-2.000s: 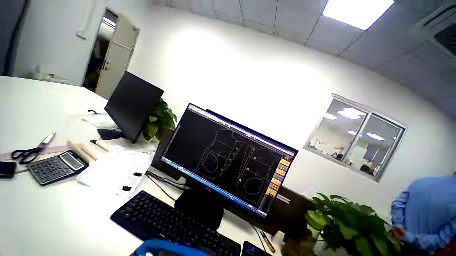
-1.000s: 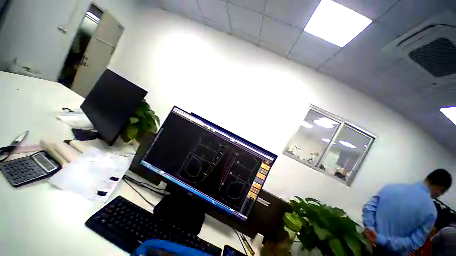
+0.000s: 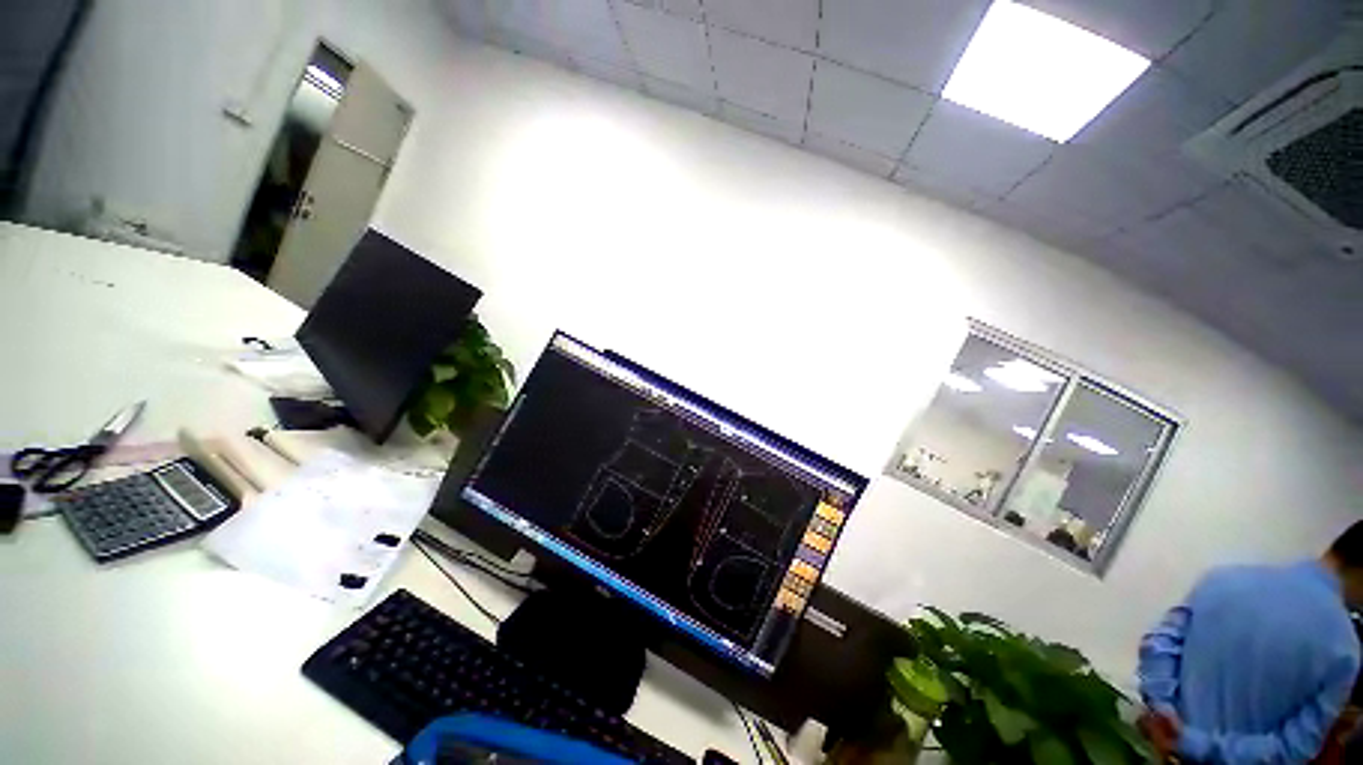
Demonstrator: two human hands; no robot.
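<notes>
Neither of my hands shows in the picture. The lit CAD monitor [image 3: 665, 501] stands tilted in view at the centre, with thin white pattern outlines, some red lines, a blue bar along its bottom and an orange tool column at right. The black keyboard [image 3: 464, 673] lies below it, its lower right part cut off by the bottom edge. A bright blue curved item [image 3: 508, 737] covers part of the keyboard at bottom centre; I cannot tell what it is. No mouse can be made out.
On the white desk [image 3: 165, 658] at left lie a calculator [image 3: 147, 508], scissors [image 3: 75, 456], paper sheets [image 3: 322, 523] and beige strips. A dark second monitor [image 3: 389, 332] stands behind them. A large plant [image 3: 1017, 695] is right of the screen. A person in a blue shirt [image 3: 1256, 665] stands at far right.
The view swung right, then partly back left, so the desk things shifted in the picture. The person at right is now partly cut off by the edge. The red lines on the screen look different.
</notes>
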